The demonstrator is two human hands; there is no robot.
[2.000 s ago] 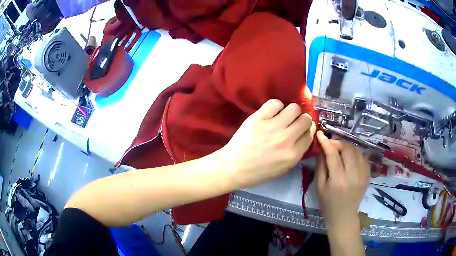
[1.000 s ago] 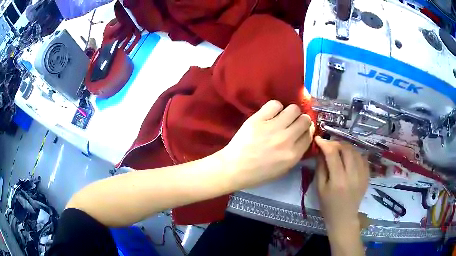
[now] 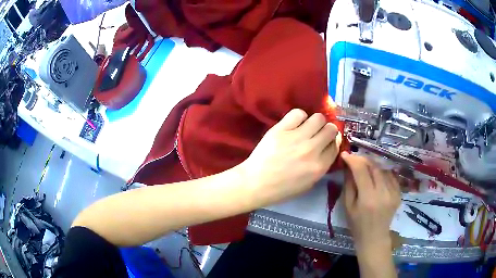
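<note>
A dark red garment (image 3: pixel 217 130) with a pale zipper line lies over the table, its edge at the needle area of the white JACK sewing machine (image 3: pixel 380 76), by a bright light. My left hand (image 3: pixel 299 152) presses and grips the garment edge just left of the needle area, fingers curled. My right hand (image 3: pixel 370 190) is at the same edge, thumb and fingertips on the cloth below the needle area. The needle is hidden. A red strip (image 3: pixel 440 175) runs to the metal guide arms from the right. A thin red tail hangs between my hands.
Small dark snips (image 3: pixel 423 218) lie on the bed right of my right hand, near scissors with yellow and red handles (image 3: pixel 481 227). A black phone (image 3: pixel 115 68) rests on a round red object at left. More dark red cloth (image 3: pixel 228 21) lies behind. A measuring tape (image 3: pixel 304 232) runs along the front edge.
The view has shifted slightly. My right fingertips have moved a little down and left along the cloth edge. My left hand has stayed nearly in place on the garment.
</note>
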